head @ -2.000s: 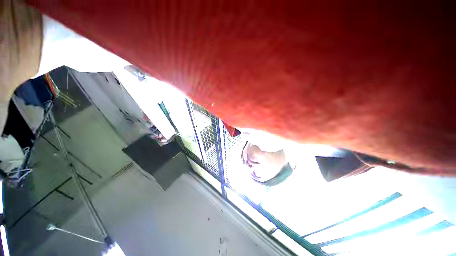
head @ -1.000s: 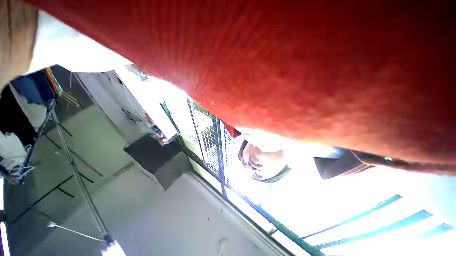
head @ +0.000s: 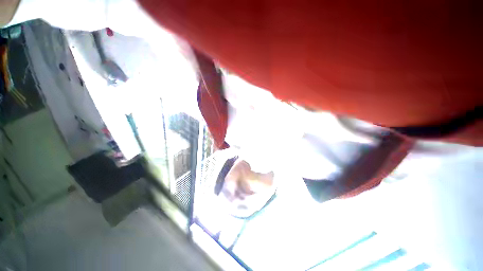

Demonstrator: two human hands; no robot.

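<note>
The picture is strongly tilted, blurred and overexposed. Red cloth of a dress [head: 328, 58] fills the top and right, very close to the lens. Red straps [head: 213, 106] lie over a bright white blouse [head: 254, 106]. A person's head [head: 246, 185] shows beyond it, seen from below. A brownish sliver [head: 7, 10], perhaps part of an arm, is cut off at the top left corner beside white cloth. Neither my left hand nor my right hand can be made out, and no held object shows.
A meshed window [head: 185, 159] stands left of the head. A grey ceiling or wall surface [head: 116, 246] fills the lower left, with a dark box-like block [head: 103, 174] on it. Blue-green bars [head: 344, 251] show at the lower right. Orange and yellow strands hang at the left edge.
The view has shifted and blurred. The window, block and head now lie further left. More of the red straps and white blouse shows, and the brownish part at the top left has mostly left the picture.
</note>
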